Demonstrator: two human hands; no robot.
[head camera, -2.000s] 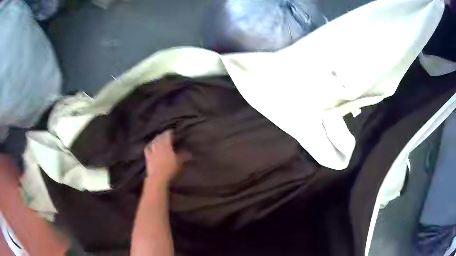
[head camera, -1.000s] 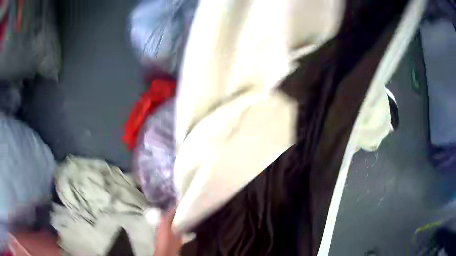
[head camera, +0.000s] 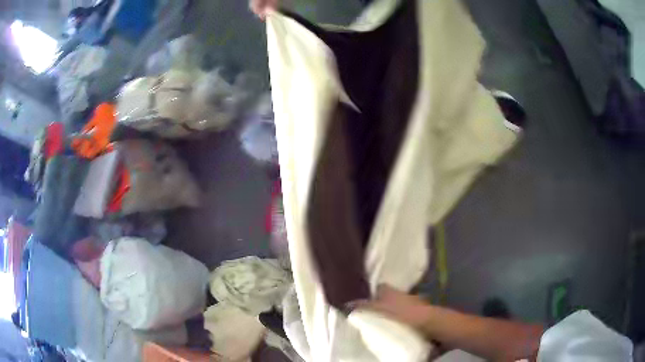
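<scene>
A large cream and dark brown cloth (head camera: 445, 106) hangs stretched from the top of the view to the bottom centre, its brown inner side showing between cream edges. My right hand (head camera: 385, 304) comes in from the lower right, blurred, and grips the cloth near its lower end; its fingertips are partly hidden in the folds. A hand (head camera: 262, 7) at the top edge holds the cloth's far upper corner; it looks like another person's. My left hand cannot be made out.
Wrapped bundles (head camera: 152, 283) and pale bags (head camera: 170, 102) lie at the left, with orange cloth (head camera: 95, 131) among them. A crumpled cream cloth (head camera: 247, 283) lies beside the hanging cloth. Grey floor (head camera: 523, 233) with a yellow line (head camera: 442, 258) shows at the right.
The view has swung, showing more bundles at the left. The cloth has gone from spread low to stretched upright. My right hand now shows at its lower end, and another hand at its top.
</scene>
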